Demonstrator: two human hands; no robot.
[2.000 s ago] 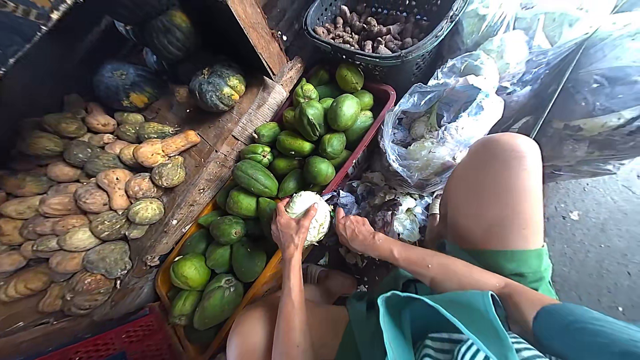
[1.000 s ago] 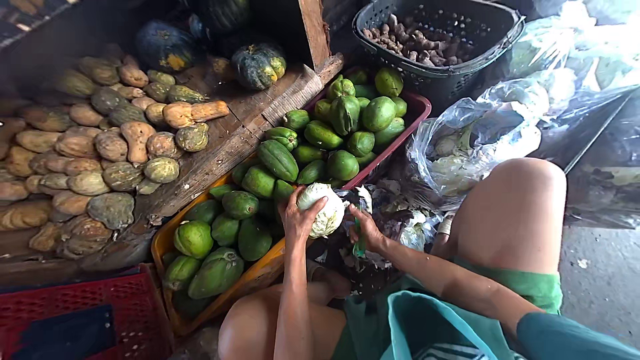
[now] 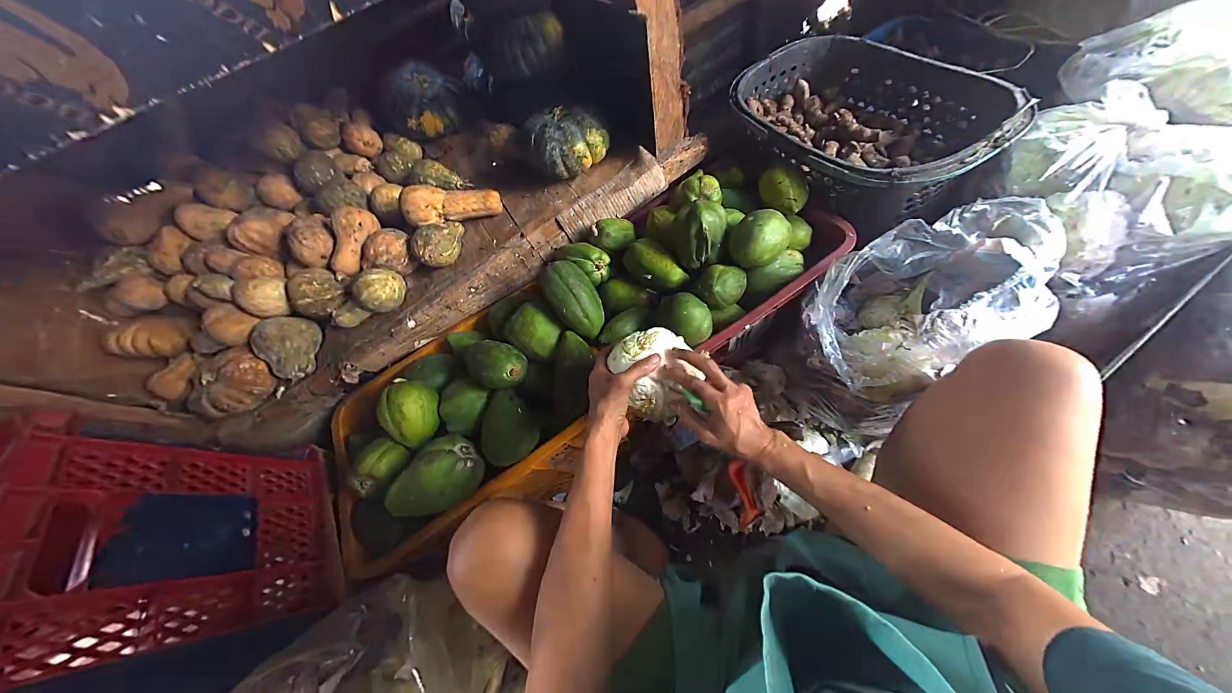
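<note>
A pale, trimmed head of cabbage or cauliflower (image 3: 651, 358) is held between my hands, in front of the green papayas. My left hand (image 3: 616, 390) grips its left side, thumb across the front. On its right side rests my right hand (image 3: 724, 409), fingers bent against it, with a small green thing (image 3: 695, 400) showing among them; whether this is a tool handle is unclear. Below my right hand, a red-orange object (image 3: 744, 491) lies or hangs over a heap of leaf trimmings (image 3: 707, 481).
Green papayas (image 3: 573, 298) fill an orange crate (image 3: 553, 450) and a dark red crate (image 3: 835, 241). Squashes (image 3: 258, 231) lie on boards at the left, beside a red crate (image 3: 294, 577). A dark basket (image 3: 977, 159) holds ginger-like roots (image 3: 837, 130). Plastic bags (image 3: 1020, 279) stand at the right.
My right hand has moved from beside the pale head onto its right side. My left hand still grips it. The view has shifted, showing more of the red crate.
</note>
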